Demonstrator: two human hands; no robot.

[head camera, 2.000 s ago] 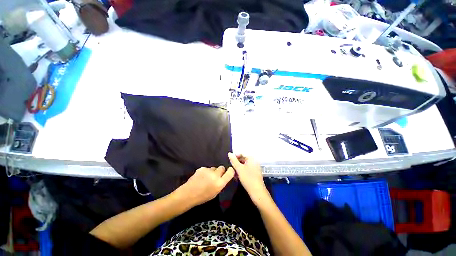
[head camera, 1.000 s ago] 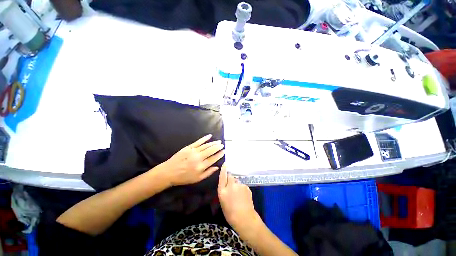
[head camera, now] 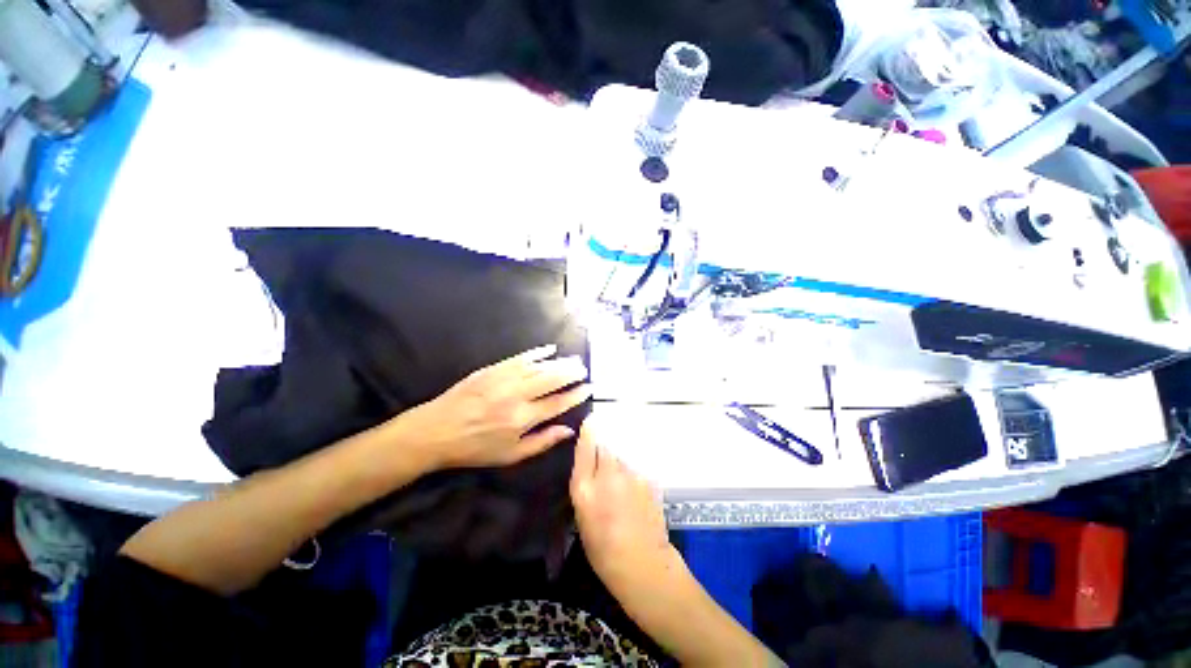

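A dark garment piece (head camera: 392,307) lies on the white table left of and under the needle area of the sewing machine (head camera: 784,196). Its right edge runs beside the presser foot (head camera: 581,313), whose details are blurred. My left hand (head camera: 503,411) lies flat on the cloth near its right edge, fingers apart and pointing at the machine. My right hand (head camera: 611,502) is at the table's front edge, thumb and fingers together at the cloth's right edge; whether it pinches the cloth is hard to see.
Thread snips (head camera: 775,433), a thin stick (head camera: 832,411), a phone (head camera: 925,441) and a control pad (head camera: 1028,428) lie right of the cloth. Orange-handled scissors (head camera: 21,251) are far left. A dark heap (head camera: 549,39) is behind. Blue crates (head camera: 914,561) and a red stool (head camera: 1055,568) stand below.
Since two seconds ago my left hand has gone from pinching near the front edge to lying flat on the cloth. My right hand is lower against the cloth. The view has shifted.
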